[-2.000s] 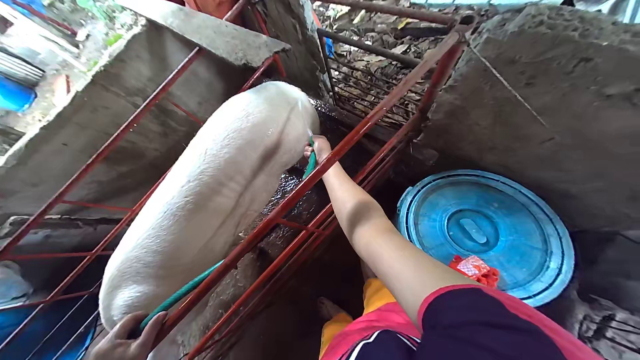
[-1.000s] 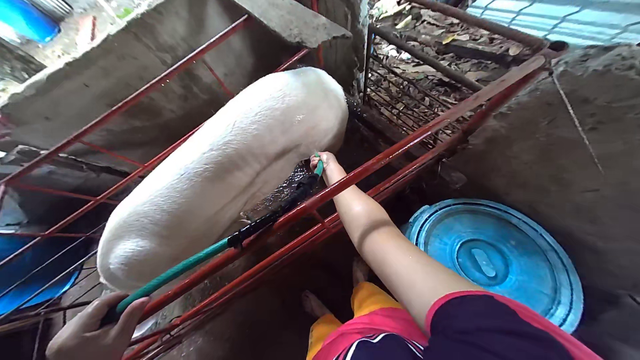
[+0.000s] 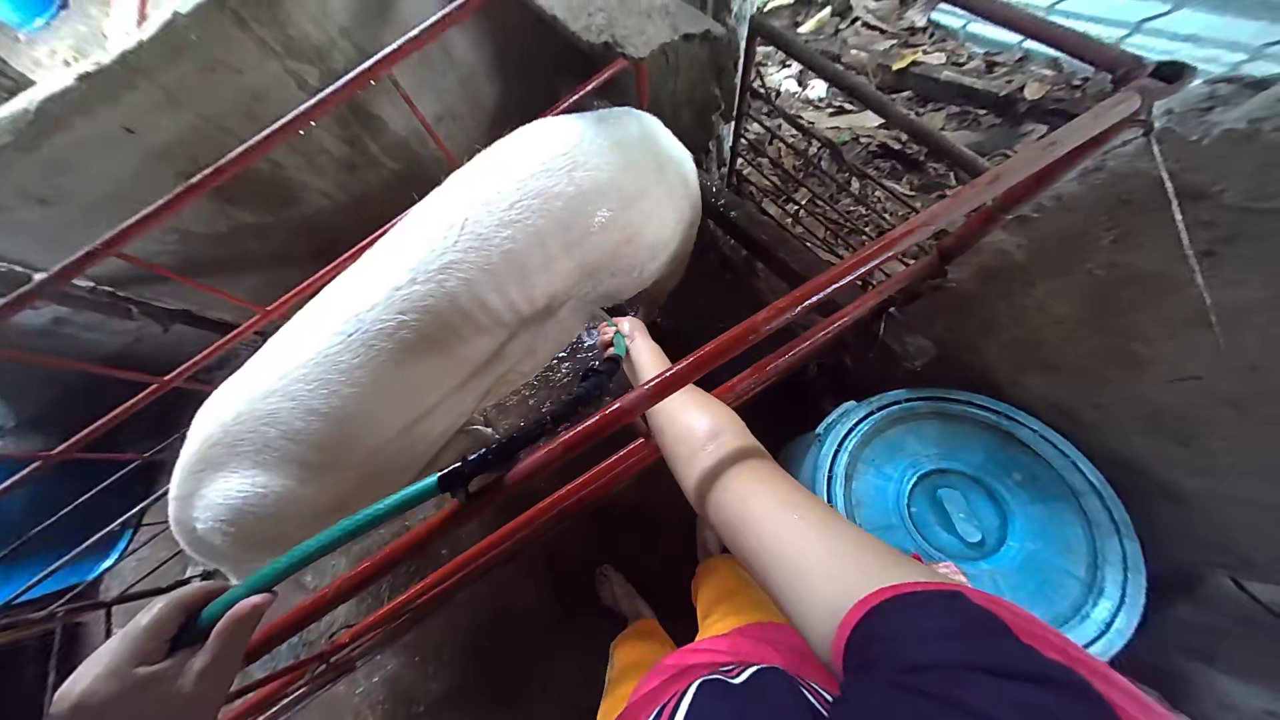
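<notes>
A large wet white pig (image 3: 430, 340) stands inside a pen of red metal bars, its head hidden. My left hand (image 3: 160, 650) grips a green hose (image 3: 330, 535) at the lower left, outside the bars. The hose runs along the near rails and has a black wrapped stretch (image 3: 520, 440) in the middle. My right hand (image 3: 625, 335) reaches over the top rail and holds the hose's green end beside the front of the pig. Wet, shiny floor shows between the pig and the rails.
Red metal rails (image 3: 820, 285) cross the view diagonally between me and the pig. A blue lidded plastic drum (image 3: 1080, 480) stands at my right by a concrete wall (image 3: 1080, 290). Behind the pig is another concrete wall (image 3: 330, 130). Dry leaves lie beyond a metal grate (image 3: 810, 170).
My left hand has lifted the hose, and its black wrapped stretch now shows along the rails. My right hand stays over the rail with the hose end. The view has shifted.
</notes>
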